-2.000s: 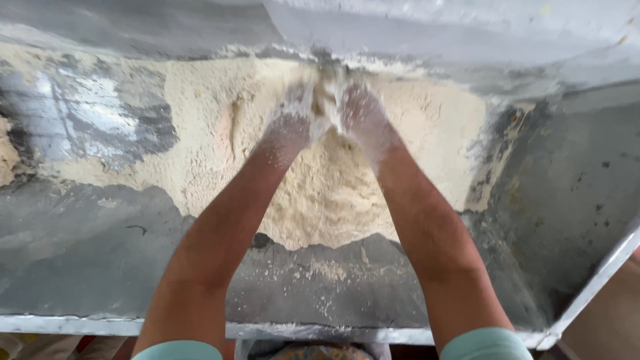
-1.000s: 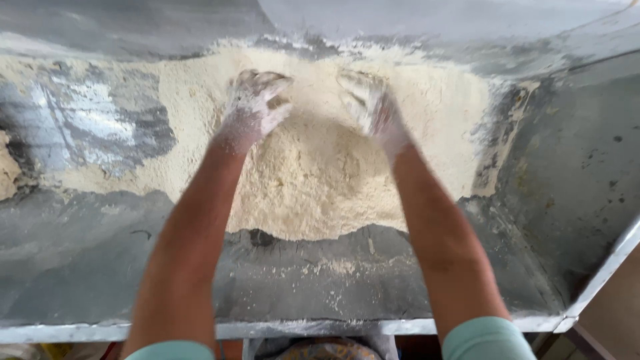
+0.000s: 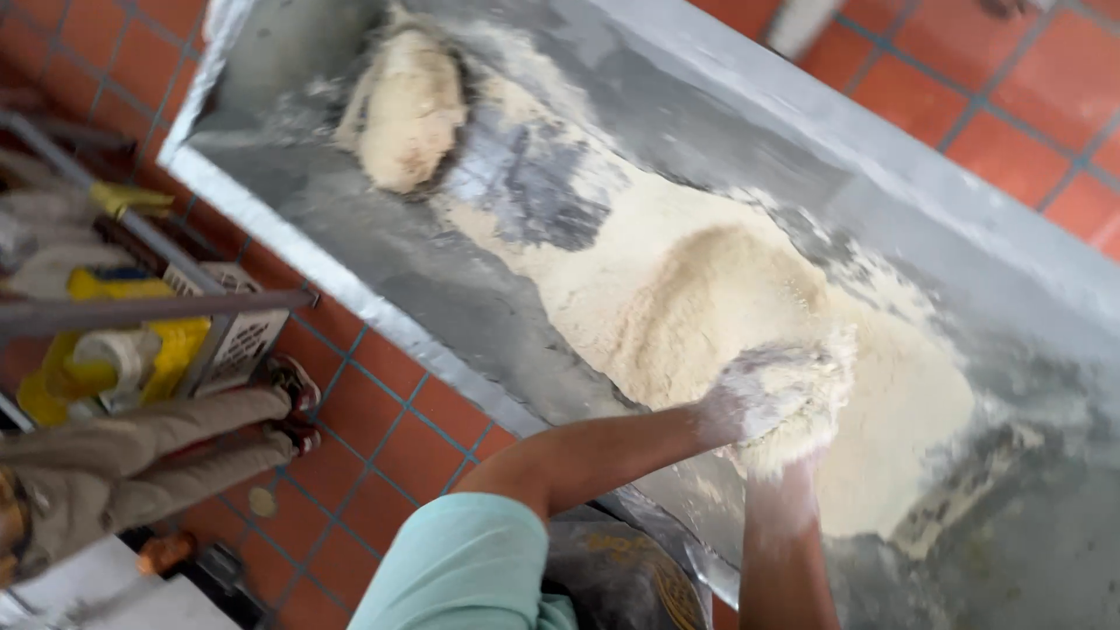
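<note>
Pale flour [image 3: 612, 306] lies over the bottom of a grey metal trough [image 3: 472, 324], with a hollow in its middle. My left hand [image 3: 759, 394], coated white, is at the near right edge of the hollow, against a clump of crumbly flour mixture [image 3: 792, 429]. My right hand [image 3: 787, 464] is below that clump, its fingers mostly covered by it. The clump rests between both hands, with loose flour falling at its edge. Blur hides the exact finger positions.
A large lump of dough [image 3: 411, 109] lies at the trough's far left end. The trough's metal rim [image 3: 350, 297] runs along the near side. Left of it are a person's legs [image 3: 201, 429], a metal rail [image 3: 166, 306] and a yellow container [image 3: 179, 337] on the tiled floor.
My hands were apart over the flour one second ago; now they are together around a clump at the right. A hollow shows in the flour. The view has turned strongly.
</note>
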